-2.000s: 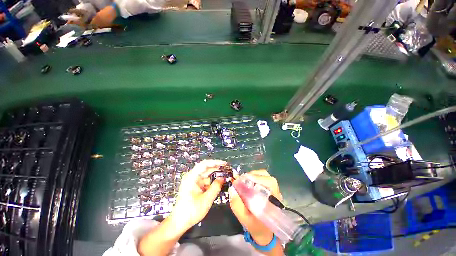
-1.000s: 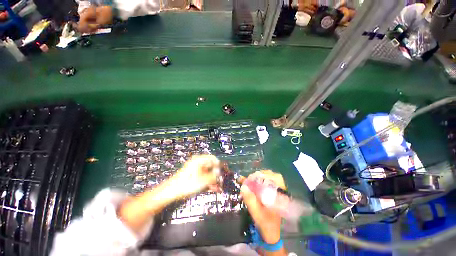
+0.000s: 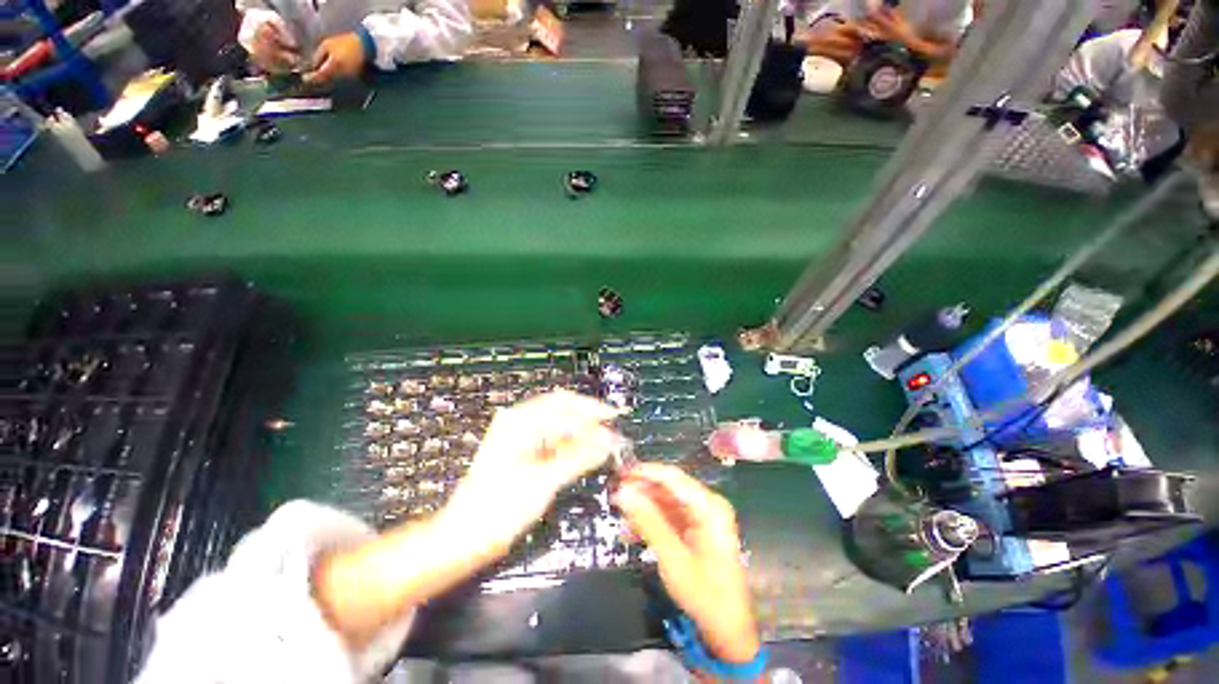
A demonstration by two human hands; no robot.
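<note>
My left hand point(image 3: 548, 448) and my right hand point(image 3: 678, 524) meet over the clear blister tray point(image 3: 668, 378), fingertips close together. A small, blurred, partly shiny piece point(image 3: 620, 452) shows between the fingertips, at my left hand's fingers; its type is unclear. My right hand's fingertips are bunched, and I cannot tell what they hold. The tray holds rows of small metallic parts point(image 3: 417, 430). The dispensing syringe point(image 3: 746, 442), pink with a green cap, lies at the tray's right edge, its cap end over the white paper point(image 3: 848, 476).
Stacked black trays point(image 3: 100, 468) stand at left. A green belt point(image 3: 334, 201) with spaced small units crosses beyond the tray. A slanting metal post point(image 3: 889, 201), a blue controller box point(image 3: 952, 417), and a round dark holder point(image 3: 889, 541) are at right. People's hands work opposite.
The syringe has left my right hand and now lies beside the tray, its hose stretched over the blue box. Another unit shows on the far part of the belt.
</note>
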